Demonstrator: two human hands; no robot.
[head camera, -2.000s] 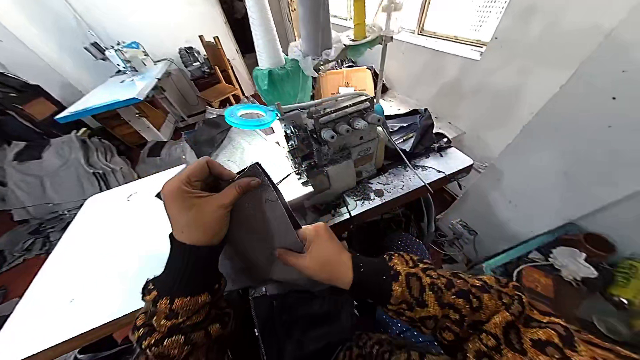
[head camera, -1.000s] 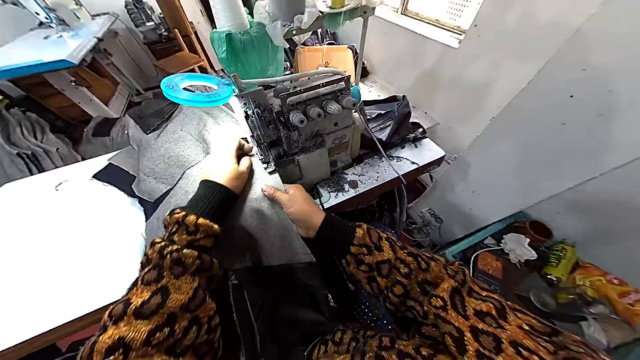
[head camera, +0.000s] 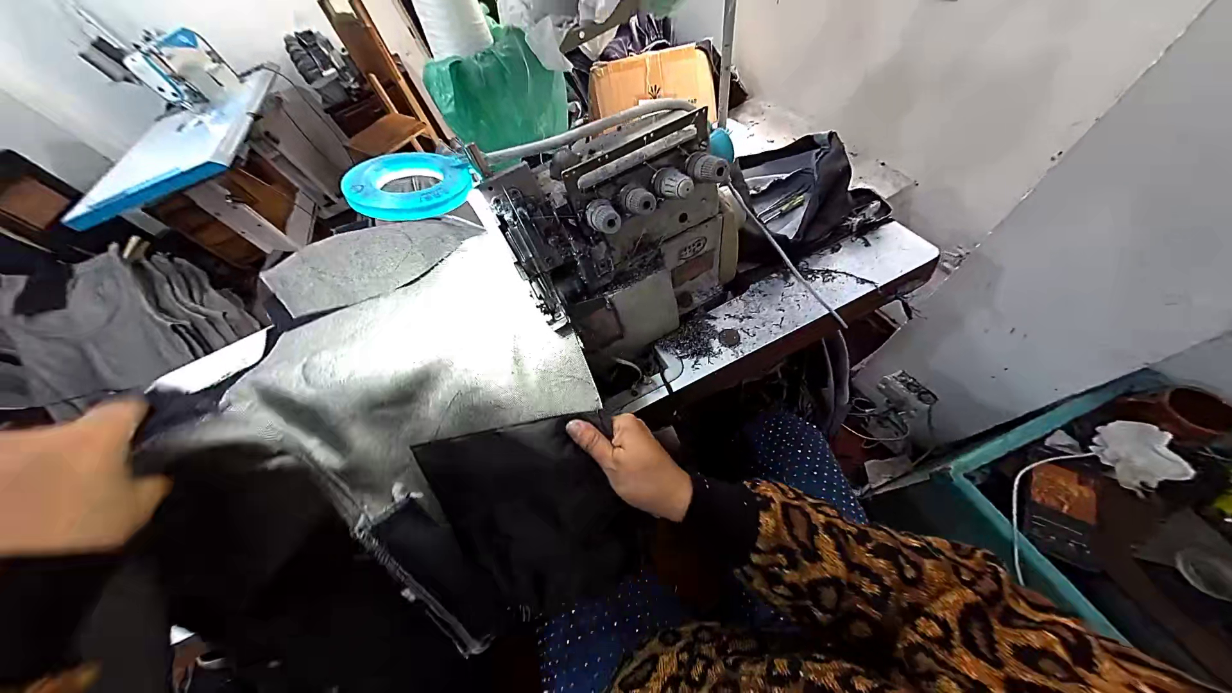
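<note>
Dark grey fabric (head camera: 385, 356) with a black piece (head camera: 529, 491) along its near part lies spread left of an overlock sewing machine (head camera: 635, 212) and hangs over the table's front edge. My right hand (head camera: 640, 467) pinches the fabric edge between thumb and fingers, just in front of the machine. At the far left my left hand (head camera: 72, 476), blurred, is at the dark bunched end of the cloth; its fingertips are hard to make out. A frayed, stitched edge (head camera: 414, 577) hangs between the hands. The fabric's right edge runs by the machine's needle area.
A blue ring-shaped tray (head camera: 407, 186) sits behind the fabric. Lint and dark cloth (head camera: 794, 192) lie on the machine table (head camera: 866, 274). A teal-edged bin (head camera: 1020, 549) with odds and ends stands at the right. Stacked grey pieces (head camera: 87, 318) and another sewing table (head camera: 168, 159) are at the left.
My left hand has moved from beside the machine to the far left. My right hand remains on the fabric edge near the machine. The cloth, folded in the first frame, is spread out.
</note>
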